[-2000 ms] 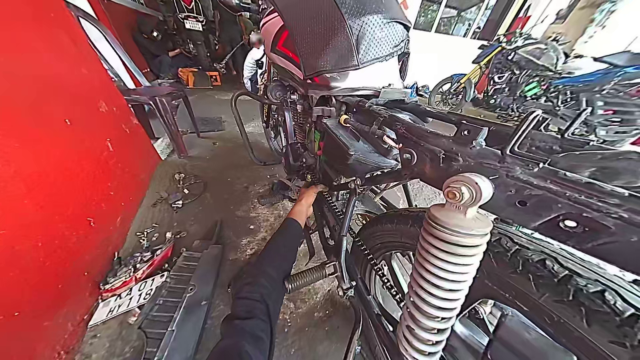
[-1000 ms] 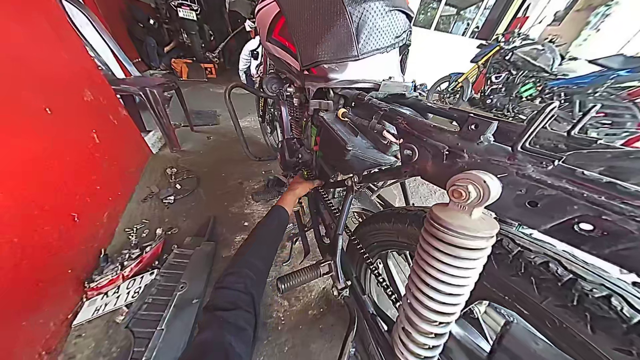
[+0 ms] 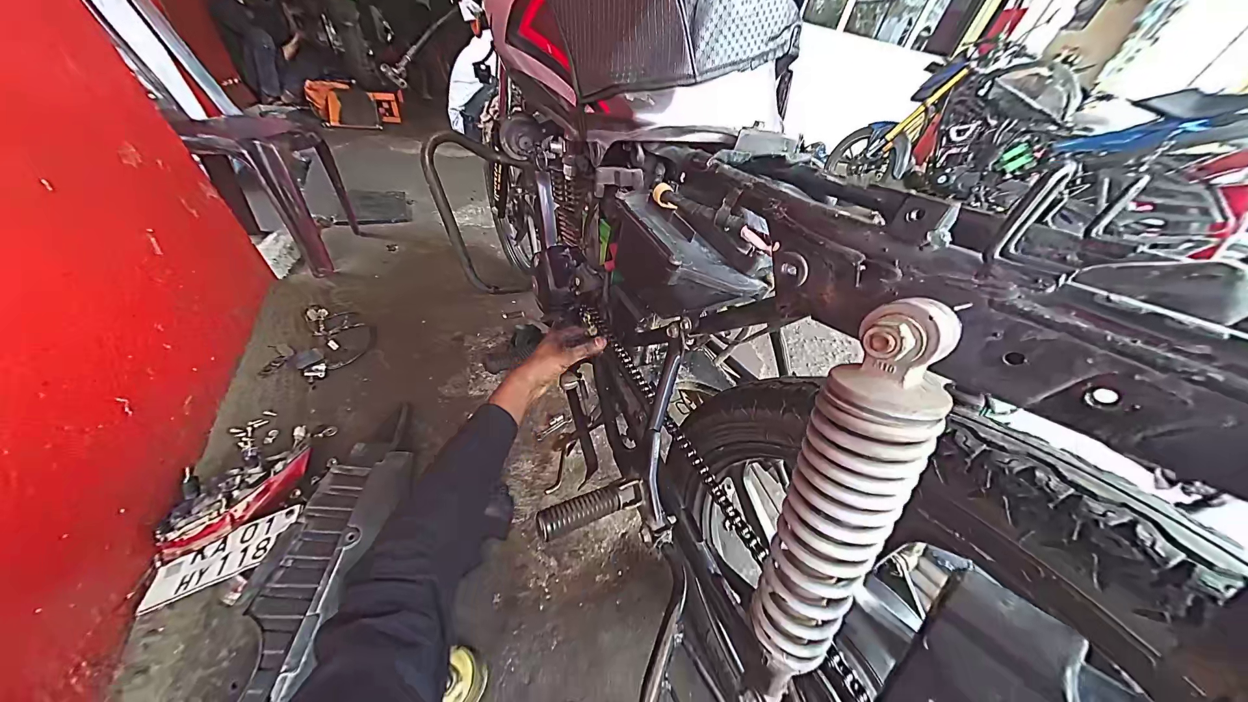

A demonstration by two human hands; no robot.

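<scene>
My left hand [image 3: 554, 363] reaches forward to the side of a partly stripped motorcycle, its fingers at the front end of the drive chain [image 3: 702, 468]. Whether the fingers grip the chain cannot be made out. My right hand is out of view. Nearest to me stands a coil-spring shock absorber [image 3: 853, 487], its upper eye and bolt free of the frame rail [image 3: 1033, 341]. Behind it is the rear tyre [image 3: 751, 414]. A ribbed rubber footpeg [image 3: 585, 511] sticks out below my hand. The fuel tank has a dark textured cover [image 3: 682, 44].
A red wall [image 3: 107, 322] runs along the left, with a plastic chair [image 3: 263, 146] beside it. On the floor lie a black ribbed plastic panel [image 3: 317, 556], a number plate [image 3: 219, 558], and small loose parts [image 3: 317, 341]. People crouch at the back; other motorcycles [image 3: 985, 136] stand right.
My left hand stays near the front of the chain. The view has shifted slightly. Nothing has plainly been taken hold of or let go.
</scene>
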